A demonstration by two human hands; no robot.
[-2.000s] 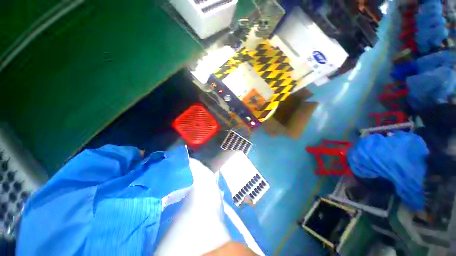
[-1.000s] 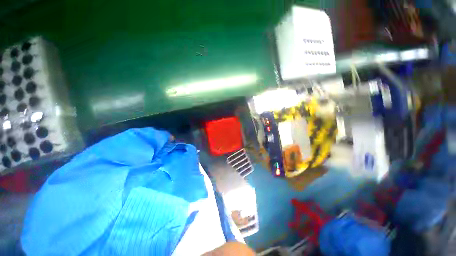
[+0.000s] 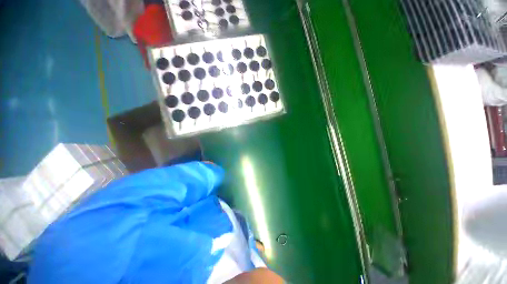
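Observation:
A white foam tray [image 3: 172, 89] with rows of dark round parts, some with thin tails, lies at the edge of the green bench. A second such tray [image 3: 242, 25] is behind it, cut off by the top edge. My blue sleeve fills the lower left and hides what is under it. A small sliver of skin beside the sleeve may be part of my right hand [image 3: 259, 247]; its fingers and any held thing are hidden. My left hand is not clearly visible. A skin-coloured blur at the bottom edge cannot be made out.
Stacked white foam trays [image 3: 58, 180] stand at the lower left. A brown box [image 3: 133, 133] is beneath the bench edge. Metal rails [image 3: 339, 150] run along the green bench [image 3: 300, 183]. A grey ribbed stack [image 3: 450, 28] is at the upper right. A red object [image 3: 153, 25] is beyond the trays.
The view has swung left, away from the striped machine and red stool, to the foam trays on the bench. The tray seen earlier beside my body no longer shows.

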